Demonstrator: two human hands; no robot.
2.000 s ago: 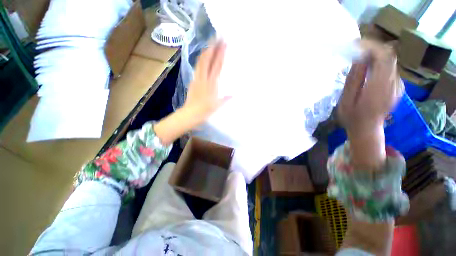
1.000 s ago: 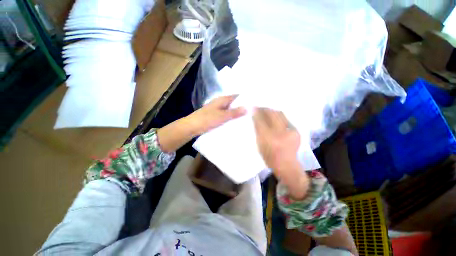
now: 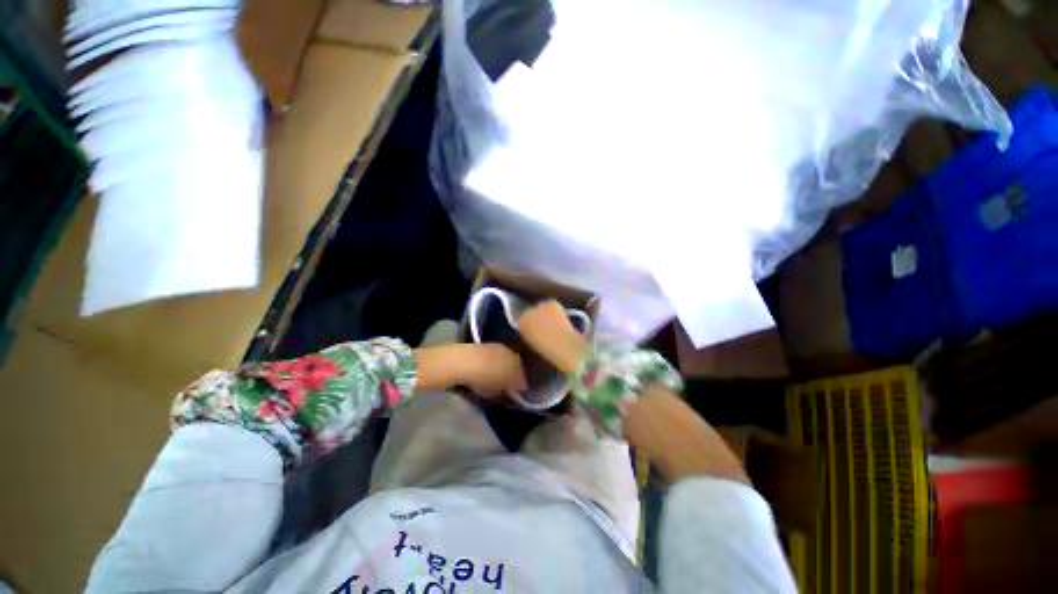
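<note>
A small open brown carton (image 3: 536,282) stands between my knees. A white foam strip (image 3: 492,295) is curled inside it, its edge showing as a curved band along the walls. My left hand (image 3: 494,369) reaches into the carton from the left, its fingers hidden inside. My right hand (image 3: 552,334) reaches down into the middle of the carton beside the strip, fingertips hidden. Whether either hand grips the strip does not show.
A large clear bag of white foam sheets (image 3: 650,151) lies beyond the carton. A fanned stack of foam pads (image 3: 174,221) is on the cardboard bench cover (image 3: 128,383) at left. A yellow crate (image 3: 861,464) and a blue crate (image 3: 986,232) are at right.
Both hands have moved from the foam bag down into the carton. The white sheet held flat over the carton a second ago is no longer there; a curled strip now shows inside. The view has shifted.
</note>
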